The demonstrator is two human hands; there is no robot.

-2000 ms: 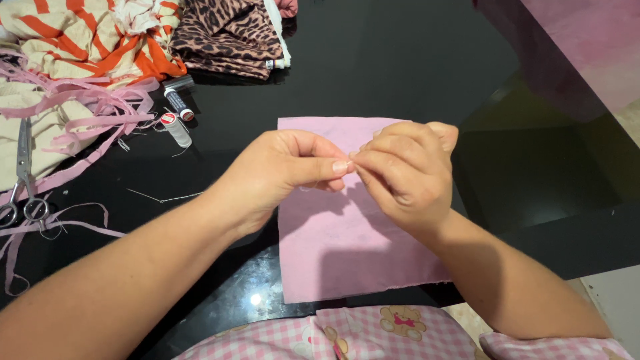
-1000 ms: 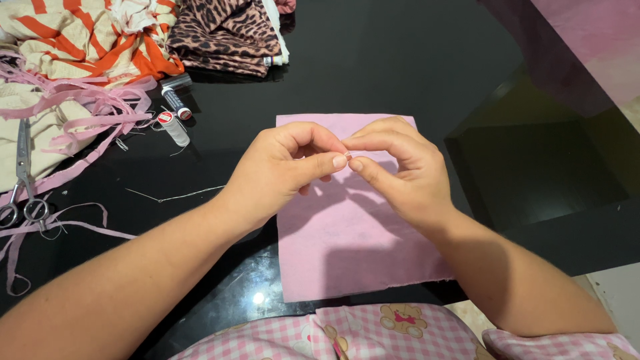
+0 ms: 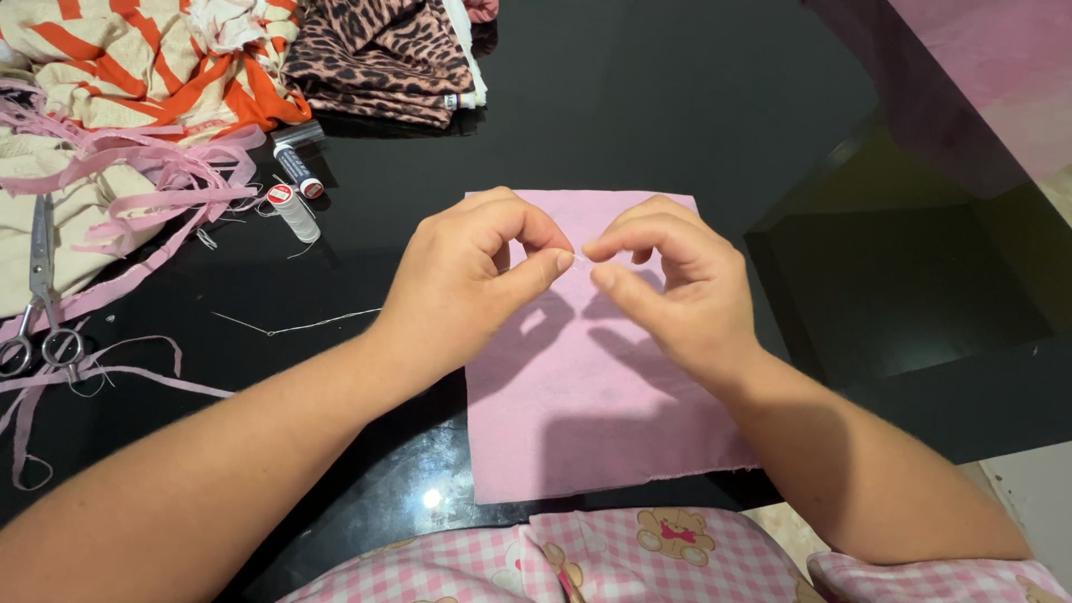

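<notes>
A piece of pink fabric [image 3: 620,419] lies flat on the dark glossy table, below both hands. Over its upper left part, my left hand [image 3: 477,272] pinches a fine thread end between thumb and index finger. My right hand [image 3: 678,276] is just to the right, its thumb and index finger apart, with nothing plainly held between them. A white thread [image 3: 327,322] with a small knot or loop lies on the table left of the fabric, partly hidden by my left wrist. Whether it joins the thread in my fingers cannot be seen.
Metal scissors [image 3: 39,268] lie at the left among pink fabric strips [image 3: 151,201]. A spool of white thread [image 3: 295,215] and a dark-labelled spool [image 3: 298,170] are near them. Orange-striped cloth [image 3: 151,67] and folded leopard-print fabric [image 3: 381,63] sit at the upper left.
The fingertips of my two hands met over the pink fabric before; now a small gap separates them. My right thumb and index finger have parted.
</notes>
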